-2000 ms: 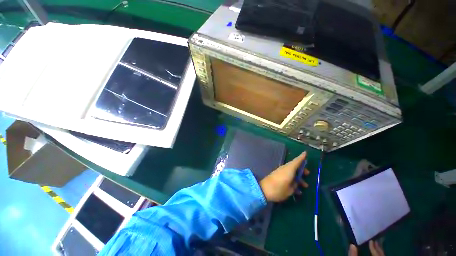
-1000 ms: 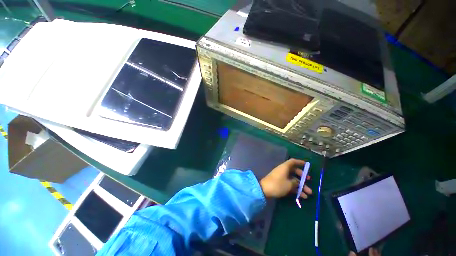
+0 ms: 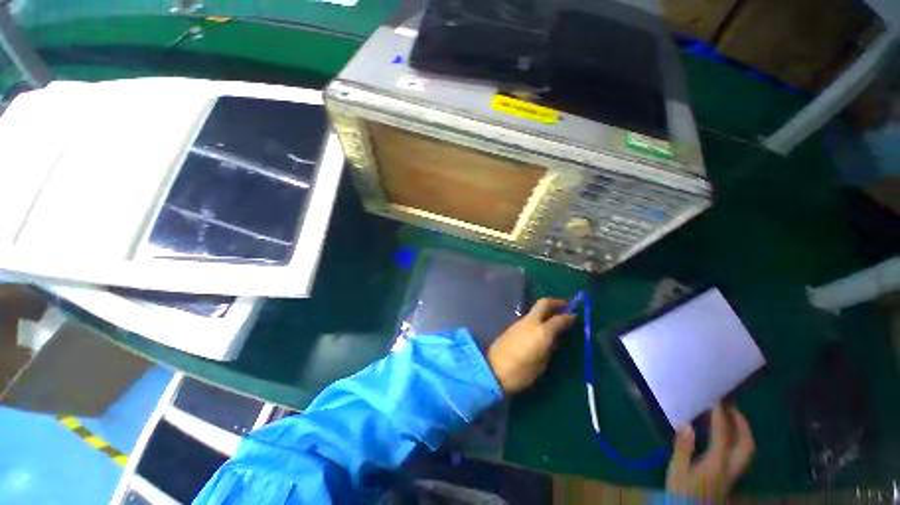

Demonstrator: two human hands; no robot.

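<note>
My left hand (image 3: 528, 347), in a blue sleeve, pinches a slim blue-purple tool (image 3: 575, 302) in its fingertips, close to the blue cable (image 3: 589, 367). The cable runs down from the tester front and curves towards the tablet. The tablet (image 3: 693, 357) lies tilted at the right with a white lit screen. My right hand (image 3: 712, 456) has its thumb and fingers at the tablet's near edge; whether they grip it is unclear. A grey slab in shiny clear film (image 3: 469, 294) lies beyond my left forearm, partly hidden by it.
The large tester (image 3: 464, 182) stands behind, with dark bagged tablets (image 3: 543, 49) on top. White foam trays (image 3: 89, 178) with a dark tablet are stacked left. A carton (image 3: 84, 370) and another tray are lower left. Dark crumpled plastic (image 3: 829, 404) lies far right.
The view has shifted, with the tester now further left. The tool has swung up towards the cable. The cable curve and more of my right hand now show at the tablet's near edge.
</note>
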